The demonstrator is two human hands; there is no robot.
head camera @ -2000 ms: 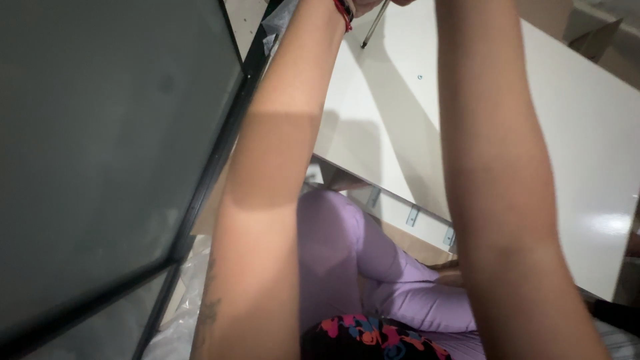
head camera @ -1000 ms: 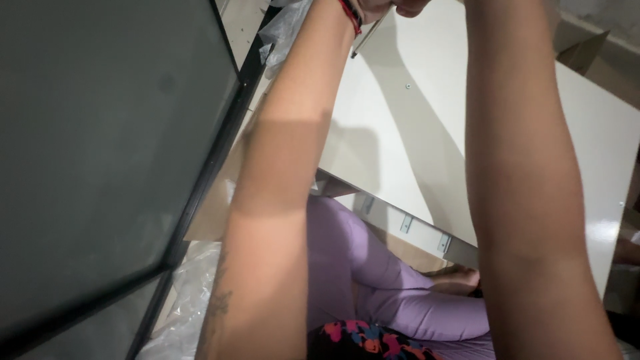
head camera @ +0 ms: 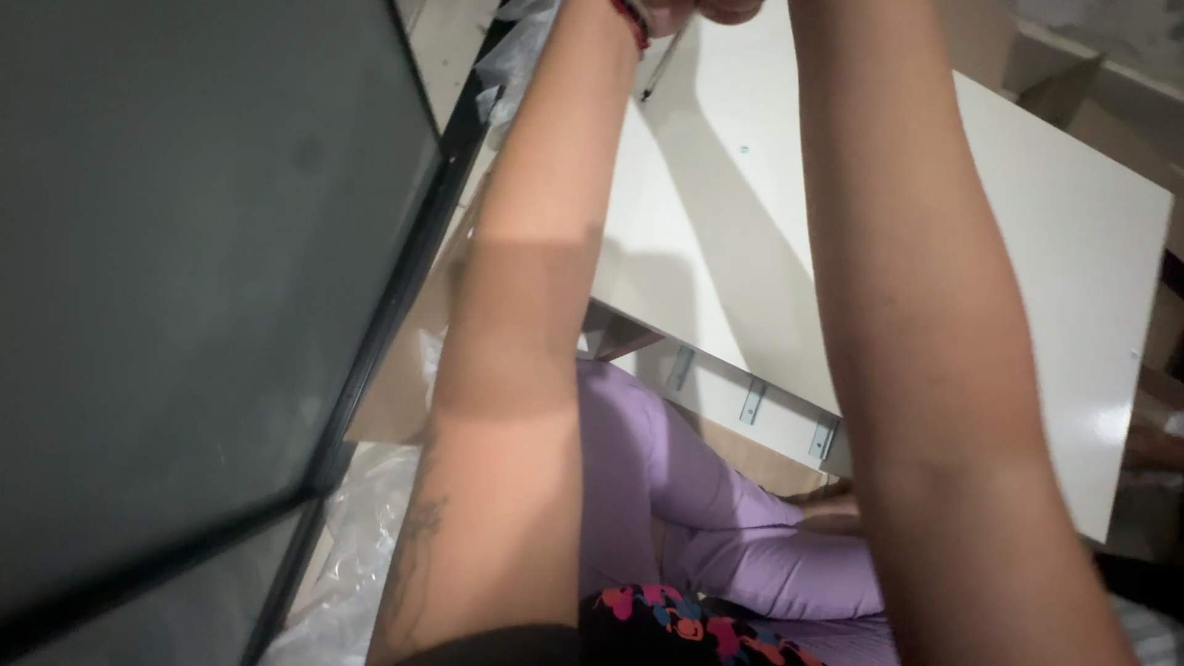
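Observation:
Only part of my left hand (head camera: 668, 17) shows at the top edge, with a red and black bracelet at its wrist. Close to its right are curled fingers that seem to be my right hand (head camera: 733, 9); the rest of that hand is cut off by the frame. A thin metal rod (head camera: 662, 65), like a screwdriver shaft, slants down from below the hands to a dark tip over a white panel (head camera: 1082, 277). Which hand holds it cannot be told. A small round fitting or hole (head camera: 744, 149) lies in the panel's face, between my forearms.
A large dark glass-like panel with a black frame (head camera: 388, 305) stands at the left. Clear plastic wrap (head camera: 356, 546) lies below it. Metal brackets (head camera: 752, 401) sit on a white piece under the panel's near edge. My bent legs (head camera: 703, 499) are beside it. Cardboard (head camera: 1059, 91) is at upper right.

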